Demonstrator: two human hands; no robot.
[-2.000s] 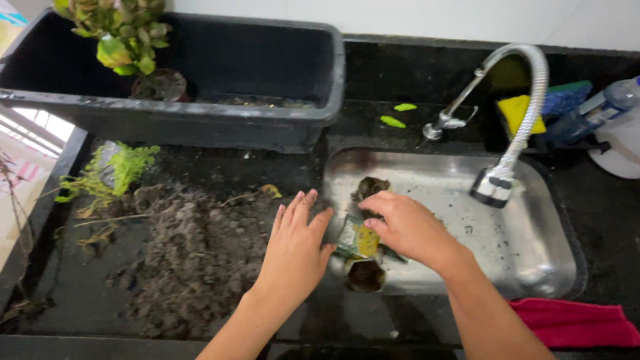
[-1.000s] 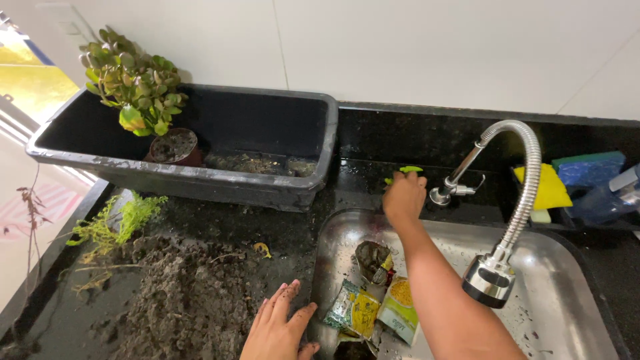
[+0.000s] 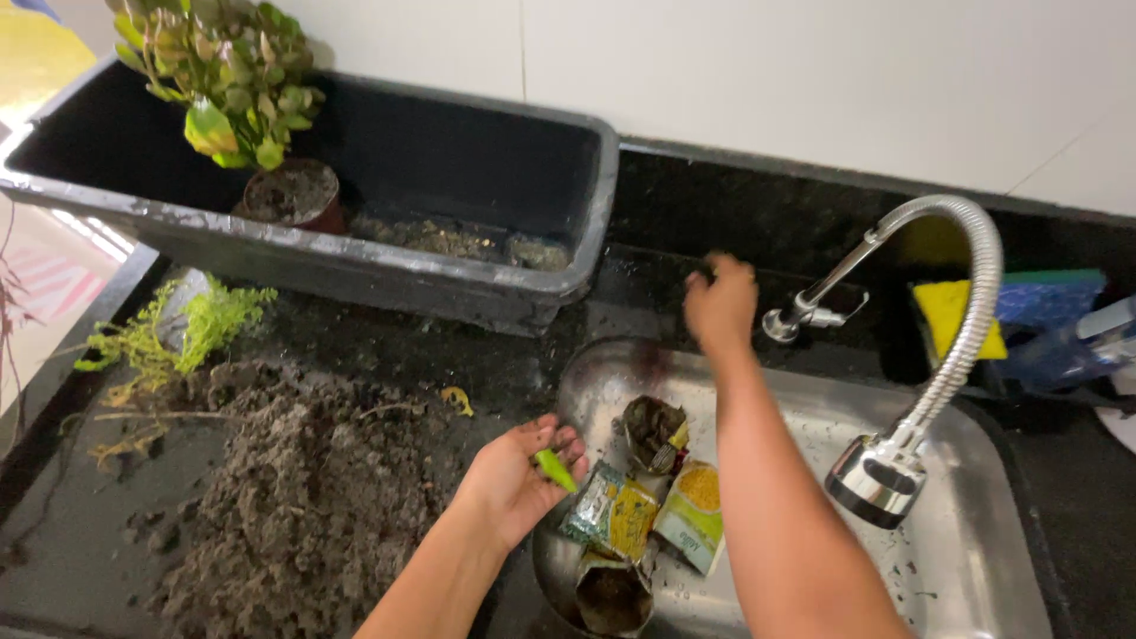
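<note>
A green leaf-like piece (image 3: 556,471) lies in my left hand (image 3: 525,479), palm up with curled fingers, just left of the sink (image 3: 799,390). My right hand (image 3: 723,303) reaches over the dark counter between the planter and the faucet; its fingertips are blurred, and whether they hold anything is unclear. Below it in the sink lie a green and yellow packet (image 3: 692,515), a crumpled silver and yellow packet (image 3: 612,510), a soiled crumpled container (image 3: 655,433) and another soil-stained open container (image 3: 614,596).
A black planter (image 3: 399,253) holds a potted succulent (image 3: 293,193). Loose soil (image 3: 302,497) and a feathery green plant (image 3: 209,324) lie on the left counter. A flexible-neck faucet (image 3: 972,311) arches over the sink, with a yellow sponge (image 3: 958,319) behind it.
Both green pieces lay behind the sink two seconds ago; one is now in my left hand. My right hand has moved from the packets in the sink to the back counter.
</note>
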